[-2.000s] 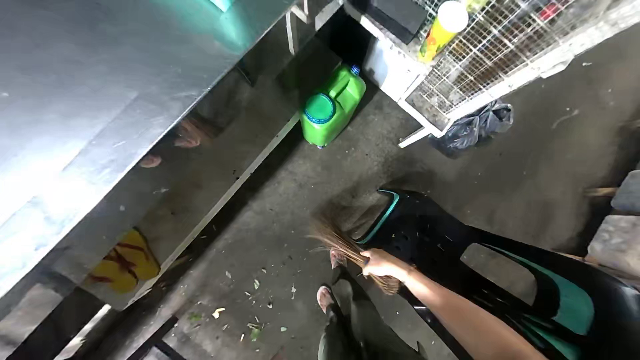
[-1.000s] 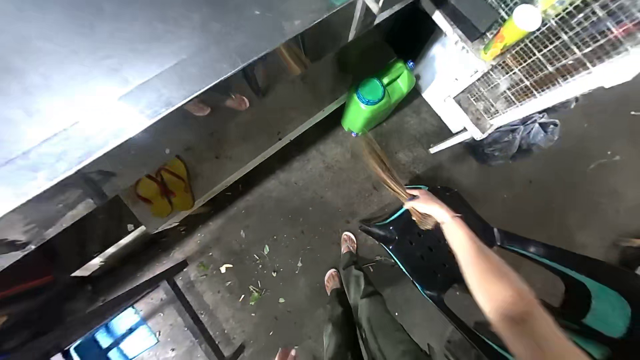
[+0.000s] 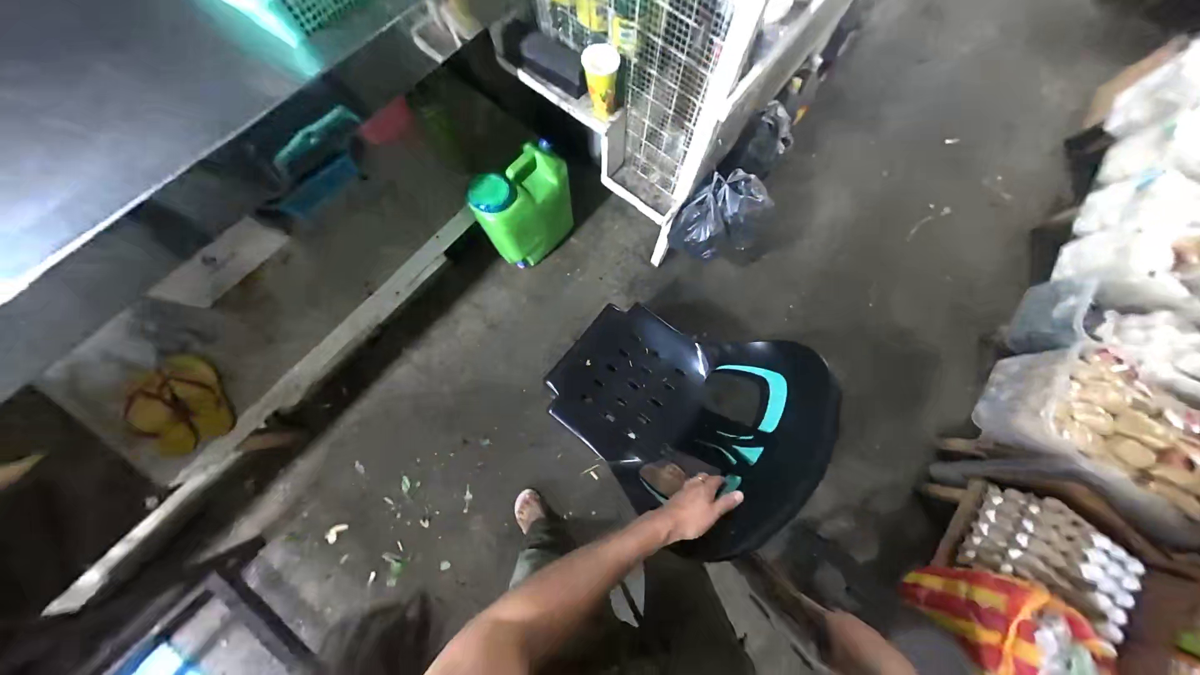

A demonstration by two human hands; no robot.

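A black plastic armchair (image 3: 630, 384) with teal trim stands on the concrete floor, bits of debris on its perforated seat. My left hand (image 3: 698, 509) grips the armrest nearest me, its thumb toward the backrest. At the bottom edge, right of the chair, my right hand (image 3: 858, 645) is blurred and partly out of frame. A brown stick broom (image 3: 786, 592), also blurred, runs from it toward the chair back; the finger grip is hard to see.
Leaf scraps (image 3: 398, 525) litter the floor at left. A green jerrycan (image 3: 530, 211) stands beside a low ledge (image 3: 309, 375), near a white wire rack (image 3: 661, 122) and black plastic bag (image 3: 722, 211). Yellow flip-flops (image 3: 180, 405) lie under the table. Egg trays (image 3: 1041, 544) and bagged goods line the right.
My left hand has come onto the chair's armrest. The right hand and broom have moved from over the seat to beside the chair back. The chair is turned differently in view, which has shifted right.
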